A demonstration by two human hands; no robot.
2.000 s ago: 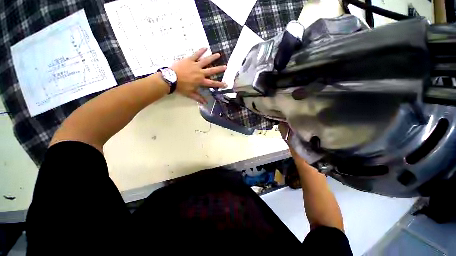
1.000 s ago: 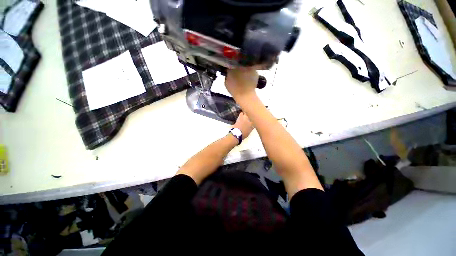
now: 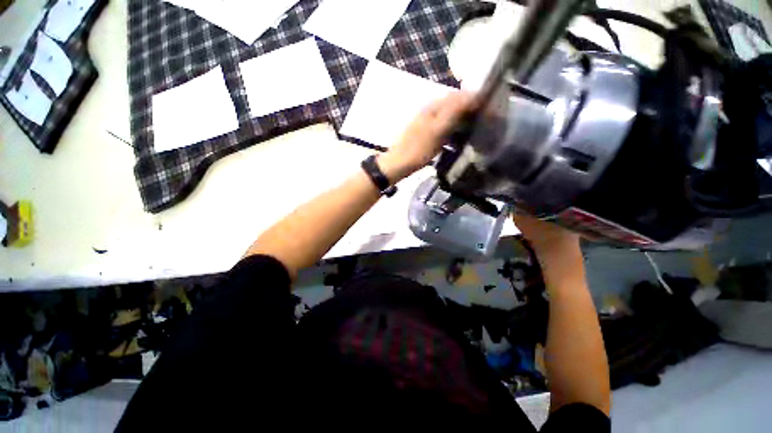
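The cloth cutting machine, silver and black, stands at the right centre, its upper part large and blurred. Its flat grey base plate shows on the table below it. A dark plaid fabric lay with white paper pattern pieces lies ahead. My left hand, with a watch strap on the wrist, reaches to the lay beside the cutter's column; its fingertips are partly hidden behind the machine. My right hand is under the motor body; its fingers are hidden, so its hold cannot be seen.
The cream table has its front edge close to my body. A cut plaid block with papers lies far left, near a yellow box. More plaid pieces lie top right. Scraps lie below the edge. A black cable runs behind the cutter.
The cutter and its base plate have moved right, and its body is turned. My left hand has gone from the base plate up to the lay. A narrow fabric piece is gone from the plate.
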